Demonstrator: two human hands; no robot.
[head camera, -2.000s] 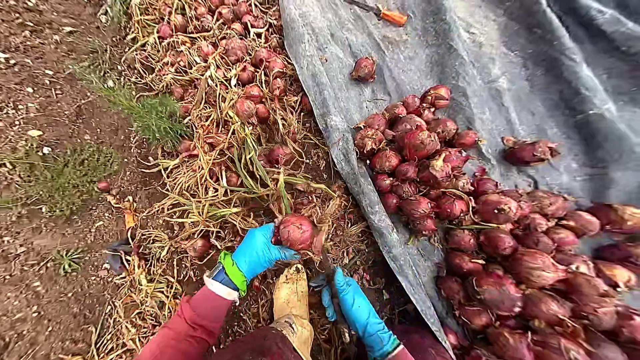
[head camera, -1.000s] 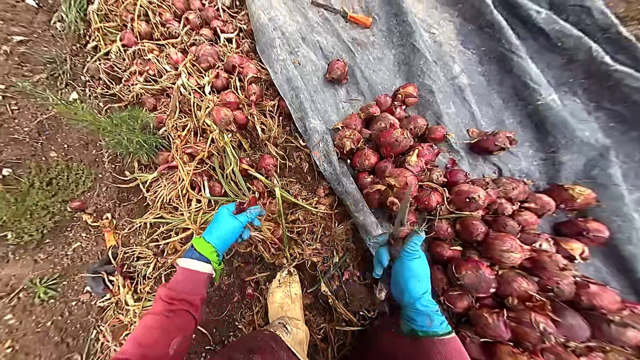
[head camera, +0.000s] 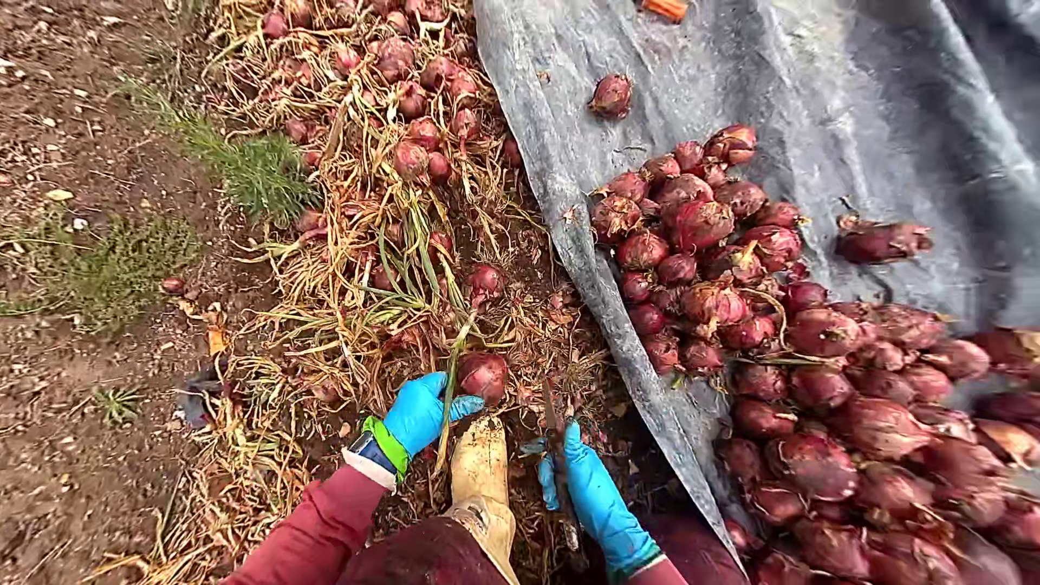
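Note:
My left hand (head camera: 422, 414), in a blue glove, is at the lower middle, closed around the green stalk of a red onion (head camera: 483, 377); the bulb lies just beyond its fingers. My right hand (head camera: 581, 487), also gloved in blue, grips a knife (head camera: 553, 410) whose blade points up and away from me. Its handle is mostly hidden by the fingers. Between the hands is the toe of a tan boot (head camera: 479, 467). To the left and ahead, red onions with dry tops (head camera: 422, 134) lie in a row on the soil.
A grey tarp (head camera: 552, 146) covers the right side, bearing a large pile of topped red onions (head camera: 821, 463). A lone onion (head camera: 612, 97) and an orange handle (head camera: 665, 8) lie higher on it. Weeds (head camera: 260, 175) grow in the soil at left.
My right hand has moved left, away from the pile on the tarp. A large onion is now at my left hand, which held a small reddish piece one second ago.

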